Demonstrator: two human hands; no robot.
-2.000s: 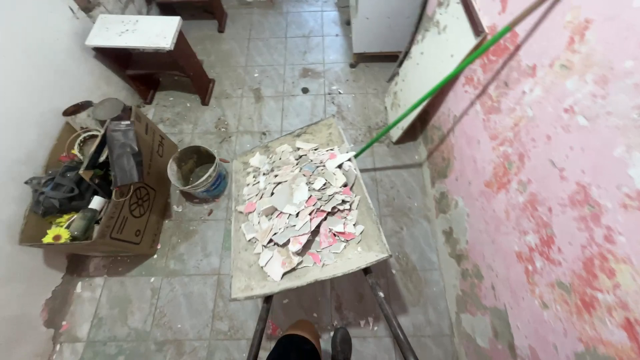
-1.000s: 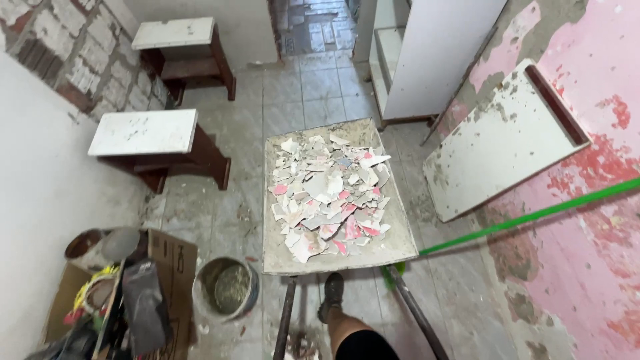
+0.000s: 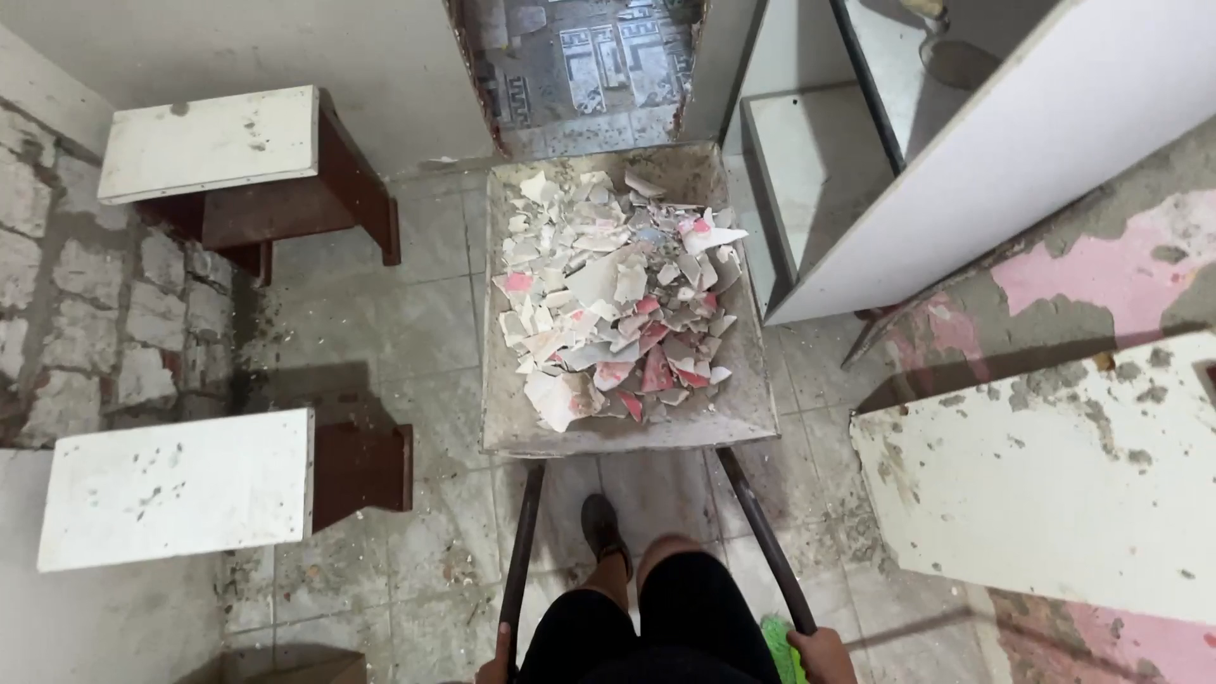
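A wheelbarrow tray (image 3: 632, 439) stands ahead of my legs, heaped with broken flakes of plaster and paint (image 3: 617, 294), white, grey and pink. Its two dark handles run back toward me. My left hand (image 3: 493, 657) grips the end of the left handle (image 3: 520, 560) at the bottom edge of the view, partly cut off. Around the right handle (image 3: 768, 541) my right hand (image 3: 825, 655) is closed. Green broom bristles (image 3: 781, 646) show just beside that hand; the rest of the broom is hidden.
Two white-topped benches with brown legs (image 3: 209, 147) (image 3: 180, 484) stand left. Beyond the tray is a doorway (image 3: 594, 71) with patterned flooring. A white cabinet (image 3: 912, 180) stands front right, with a trowel (image 3: 950, 47) on it. A stained white board (image 3: 1035, 465) leans on the right wall.
The wheelbarrow has moved forward, close to the doorway. Both hands now show on its handles. The broom's green pole, seen across the right earlier, is out of view; so are the bucket and the filled box.
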